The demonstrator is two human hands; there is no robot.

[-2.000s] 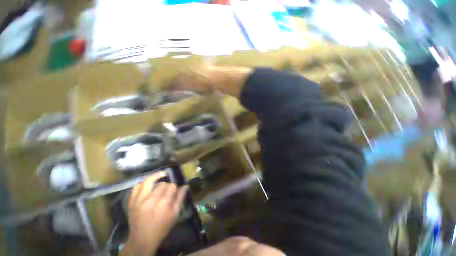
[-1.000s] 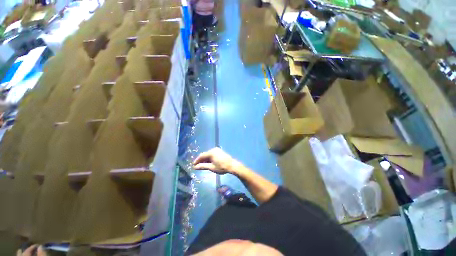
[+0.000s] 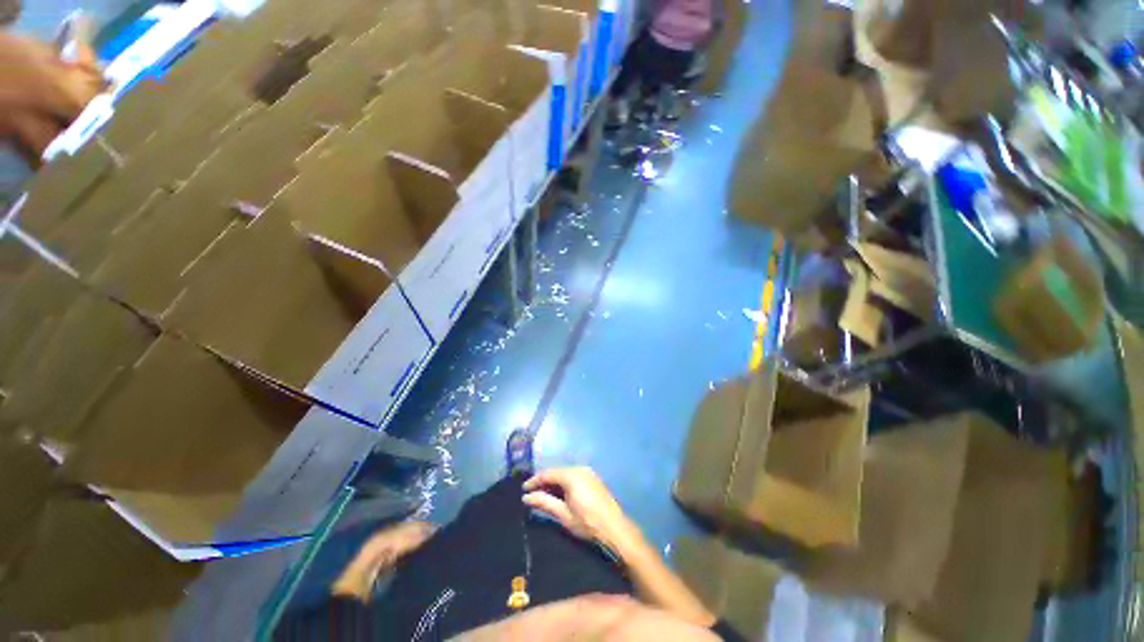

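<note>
Open-topped retail boxes [image 3: 301,329], brown inside and white with blue edging outside, stand in a tight grid at the left. My left hand [image 3: 383,552] is low in front of my dark clothing, right of the nearest boxes; it is blurred, and its fingers and any contents cannot be made out. My right hand [image 3: 571,499] is in front of my body over the blue floor, fingers bent, with nothing visible in it. Neither hand appears to touch a box. The box bottoms are mostly hidden by their walls.
Shipping cartons [image 3: 787,458] stand on the floor at the right, by a green-topped workbench [image 3: 985,282] with a small carton [image 3: 1051,301] on it. A blue-floored aisle [image 3: 627,339] runs between. A person [image 3: 677,31] is at its far end. Another person's hand [image 3: 44,94] is at the upper left.
The view has swung from filled boxes to the aisle, then tilted slightly. My left hand has moved from the boxes to in front of my body; my right hand has come closer to my body.
</note>
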